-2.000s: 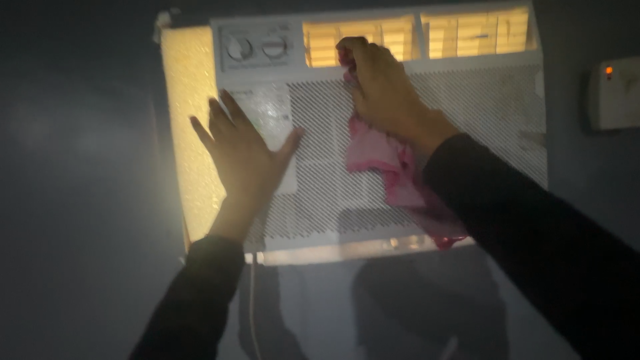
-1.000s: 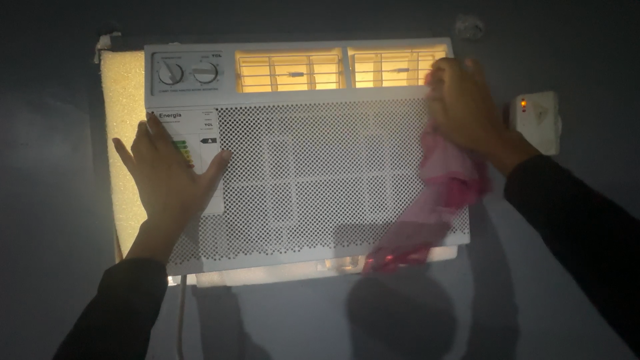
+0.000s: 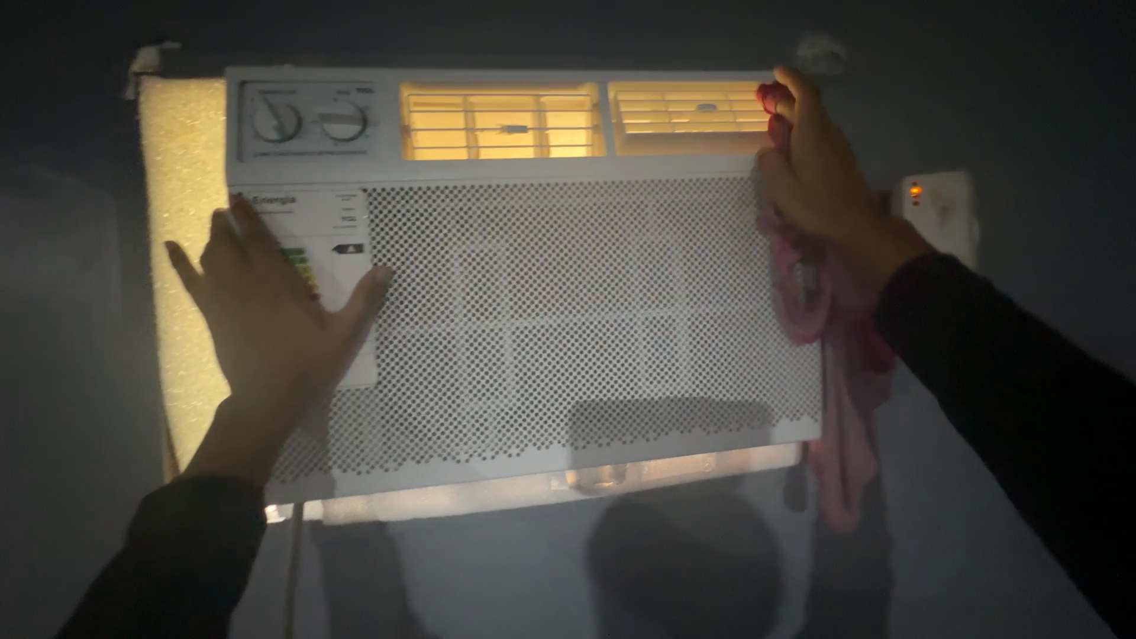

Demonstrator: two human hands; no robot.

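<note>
A white window air conditioner (image 3: 568, 311) with a perforated front grille is set in a dark wall. My left hand (image 3: 266, 306) lies spread over the energy label (image 3: 342, 293) on its left side, fingers apart, holding nothing. At the upper right corner, my right hand (image 3: 812, 169) grips a pink cloth (image 3: 843, 373), which hangs down along the unit's right edge. Part of the cloth shows at the end of the right louvred vent (image 3: 688, 115). Two control knobs (image 3: 311, 120) sit at the top left, beside the left vent (image 3: 501, 122).
Yellowish foam (image 3: 186, 266) fills the gap left of the unit. A white plug-in device (image 3: 941, 213) with an orange light is on the wall to the right. A cable (image 3: 295, 568) hangs below the unit, and shadows fall on the wall.
My right hand has moved with the pink cloth from the left vent to the unit's upper right corner. My left hand stays spread over the label side. The view has shifted.
</note>
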